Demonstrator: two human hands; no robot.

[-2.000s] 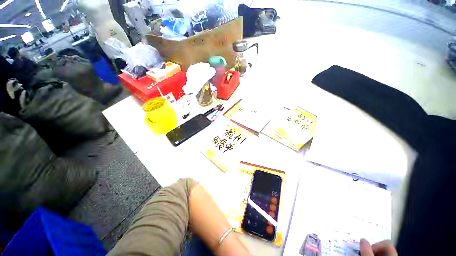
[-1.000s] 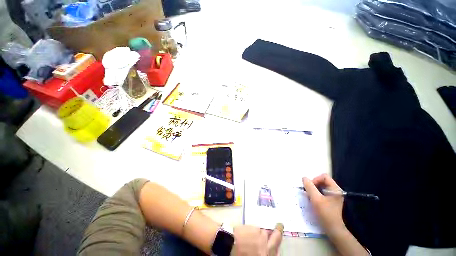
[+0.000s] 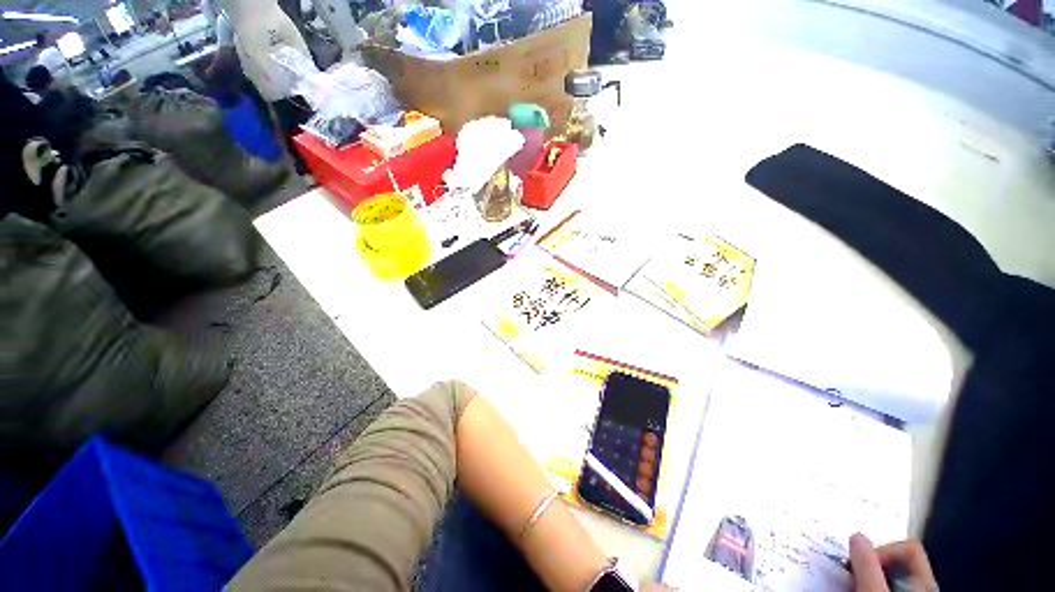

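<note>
A clipped sheet (image 3: pixel 798 474) with a small garment picture and handwriting lies in front of me. My right hand (image 3: pixel 891 564), cut off by the bottom edge, holds a thin dark pen at the writing; only a little of the pen shows. My left forearm comes in from the bottom, with a bracelet and a watch; only a bit of my left hand (image 3: pixel 655 587) shows at the bottom edge by the sheet. A smartphone (image 3: pixel 625 445) showing a calculator lies on a yellow book left of the sheet. A black coat (image 3: pixel 1006 451) lies to the right, one sleeve stretched away.
Yellow-white books (image 3: pixel 708 278), a dark phone (image 3: pixel 455 273), a yellow cup (image 3: pixel 391 237), a red tape dispenser (image 3: pixel 550 176), a red box (image 3: pixel 382 168), a glass jar and a carton (image 3: pixel 492 75) stand beyond. Sacks (image 3: pixel 150 220) and a blue bin (image 3: pixel 122 515) are on the left floor.
The view has swung left and up since one second ago, so sheet and hands sit lower right. The right hand still holds the pen; the left hand has mostly left the picture.
</note>
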